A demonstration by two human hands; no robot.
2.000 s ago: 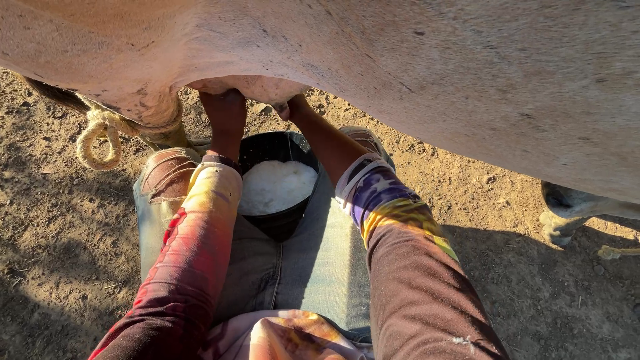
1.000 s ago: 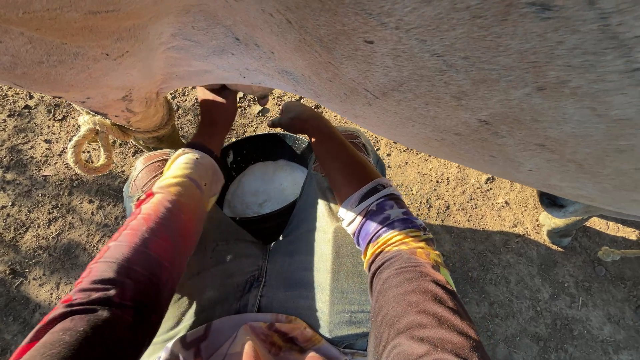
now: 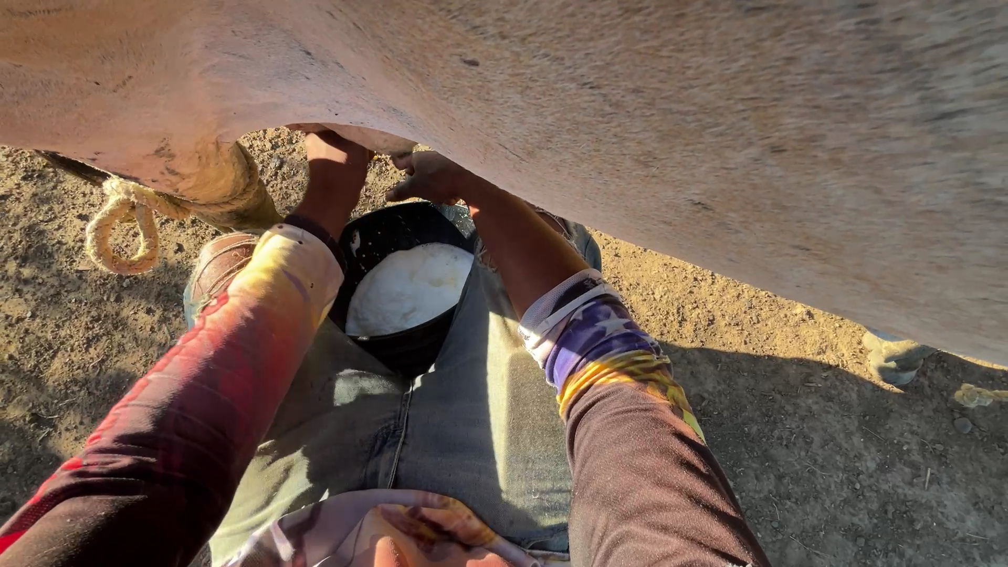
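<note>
A cow's pale, short-haired belly (image 3: 598, 142) spans the top of the view. Beneath it, my left hand (image 3: 339, 150) reaches up at the udder (image 3: 370, 138), its fingers mostly hidden behind the wrist and the udder. Close to its right, my right hand (image 3: 429, 177) is at the udder's lower edge, with thumb and fingers partly visible; whether it grips a teat cannot be made out. A black bucket (image 3: 409, 346) is wedged between my thighs below both hands. White frothy milk (image 3: 409, 287) lies in it.
A looped rope (image 3: 122, 228) is tied around the cow's leg (image 3: 244, 193) at the left. One hoof (image 3: 894, 358) stands on the dirt ground (image 3: 803, 441) at the right, near a rope end (image 3: 976, 395). My jeans-clad legs (image 3: 504, 425) flank the bucket.
My right hand was higher against the udder two seconds ago, then lower and apart from it; now it is back near the udder's edge. The left hand has stayed at the udder.
</note>
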